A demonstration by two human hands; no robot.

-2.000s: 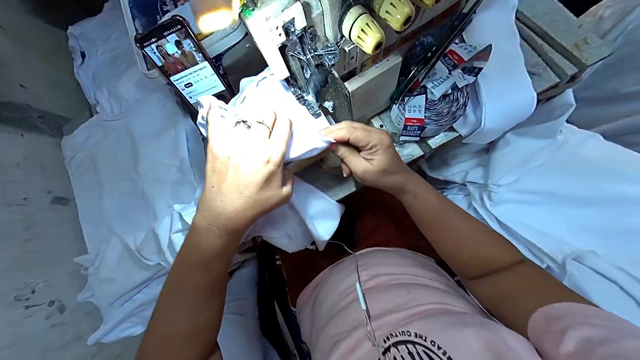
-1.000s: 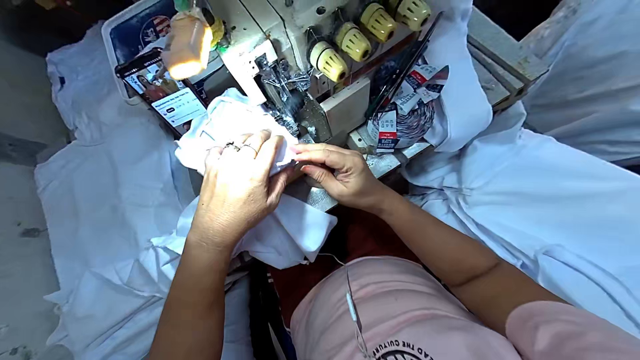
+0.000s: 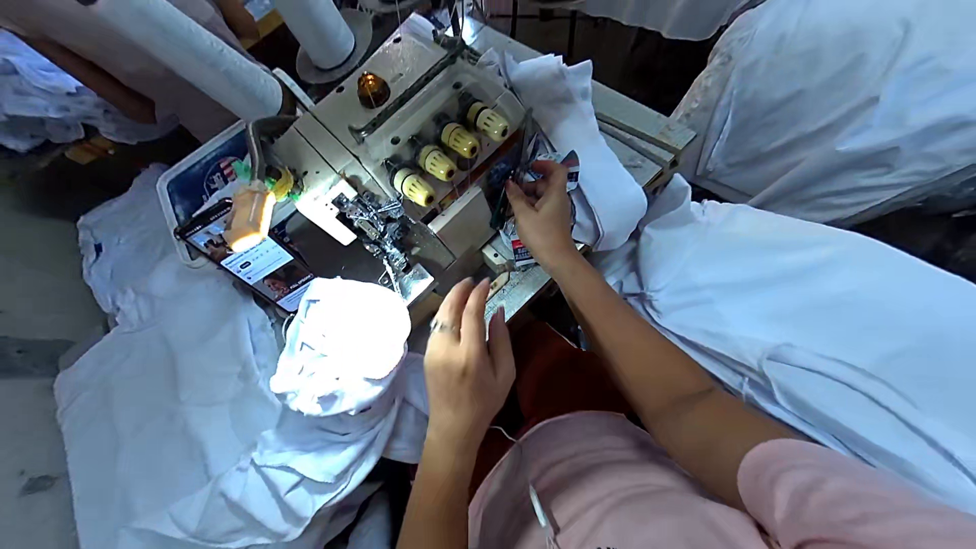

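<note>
My left hand [image 3: 467,358], with a ring on one finger, is raised off the cloth near the table's front edge and holds nothing. To its left, a bunched white cloth [image 3: 347,339] lies under bright light before the needle and presser-foot area [image 3: 381,229] of an overlock sewing machine [image 3: 343,145]. My right hand [image 3: 543,210] is right of the machine, its thumb and fingers at a dark, slender tool [image 3: 524,145] over a bundle of labels [image 3: 522,252]. Whether the fingers grip the tool cannot be told.
Yellow tension knobs [image 3: 436,162] line the machine's front. A lit lamp [image 3: 250,217] hangs over a phone [image 3: 259,263] beside a blue tray [image 3: 171,206]. Thread cones [image 3: 320,34] stand behind. White fabric [image 3: 801,305] lies right and left. Another person's arm shows at upper left.
Both hands have let go of the white cloth at the machine. My right hand has moved to the label bundle, and my left hand has come away from the cloth. The view has shifted.
</note>
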